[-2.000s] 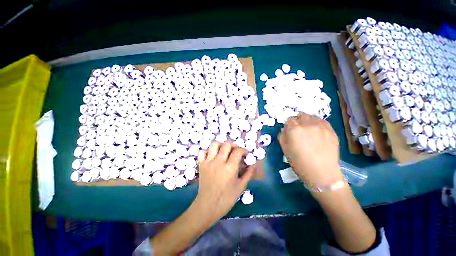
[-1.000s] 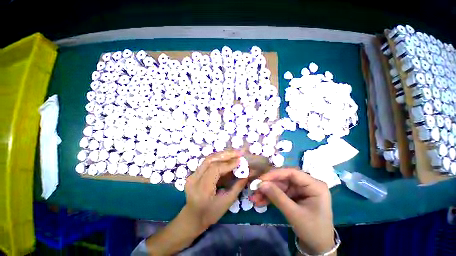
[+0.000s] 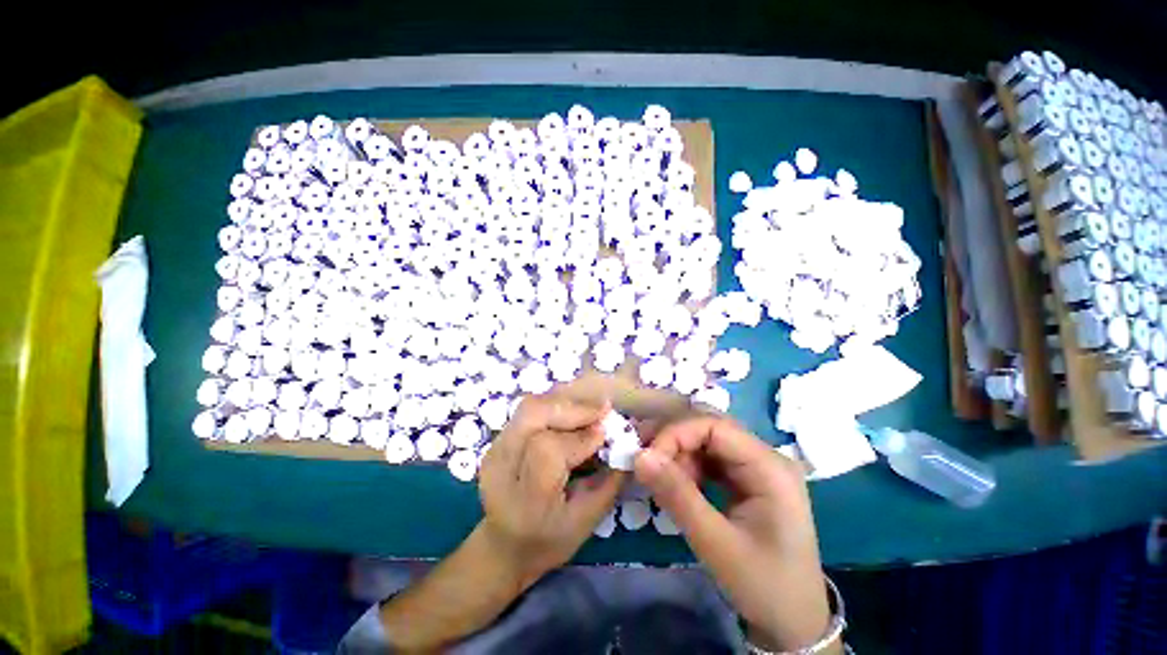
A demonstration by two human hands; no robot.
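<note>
My left hand [image 3: 538, 480] holds a small white-topped unit [image 3: 619, 439] between thumb and fingers, in front of the cardboard sheet [image 3: 703, 166]. My right hand [image 3: 742, 512] is close beside it, with thumb and forefinger pinched at the unit's right edge on a small white cap [image 3: 627, 458]. The cap and the unit touch or overlap, and the fingertips partly hide them. Dense rows of upright white-topped units [image 3: 422, 282] stand on the cardboard. Several more units [image 3: 635, 514] stand at the bench's near edge, partly behind my hands.
A loose pile of white caps [image 3: 825, 262] lies right of the rows. Below it are a crumpled white wipe [image 3: 851, 403] and a clear squeeze bottle [image 3: 941, 468]. Stacked cardboard layers of units [image 3: 1107, 230] stand far right. A white cloth [image 3: 124, 371] lies beside the yellow tray [image 3: 51, 346] at left.
The right hand has gone from over the wipe and bottle to the left hand. The left hand has lifted a unit. Since one second ago, the right hand has brought the cap against the unit.
</note>
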